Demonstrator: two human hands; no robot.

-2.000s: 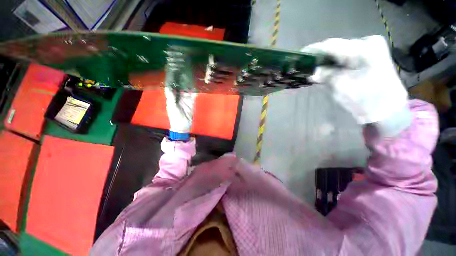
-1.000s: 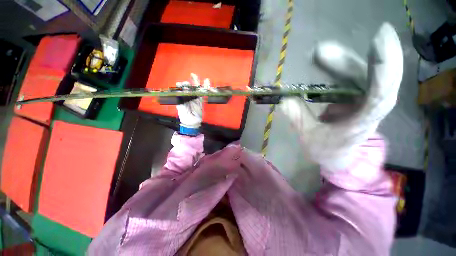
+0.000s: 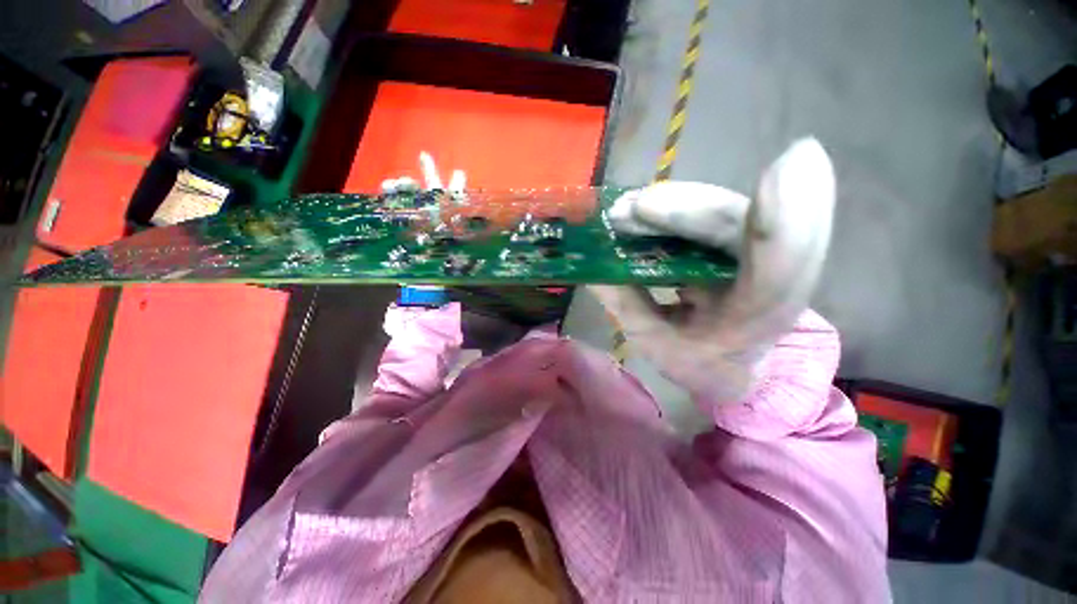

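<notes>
A large green circuit board point(image 3: 390, 242) is held up in front of my chest, tilted, with its solder-dotted face showing. My right hand point(image 3: 738, 260), in a white glove, grips its right end, fingers above and palm below the edge. My left hand point(image 3: 428, 175), white-gloved with a blue wrist band point(image 3: 422, 295), is at the board's middle from behind; only fingertips show above the far edge and the rest is hidden by the board.
A black bin point(image 3: 612, 118) lined with a red sheet point(image 3: 484, 130) lies beyond the board. Red sheets point(image 3: 183, 401) lie on the green bench point(image 3: 142, 549) at left, with small black trays point(image 3: 189, 195). A black floor box point(image 3: 986, 472) holds green boards at lower right. Yellow-black tape point(image 3: 685, 83) crosses the grey floor.
The board has turned from edge-on to show its solder-dotted face. My right hand has moved left with its end. My left hand is now mostly hidden behind the board.
</notes>
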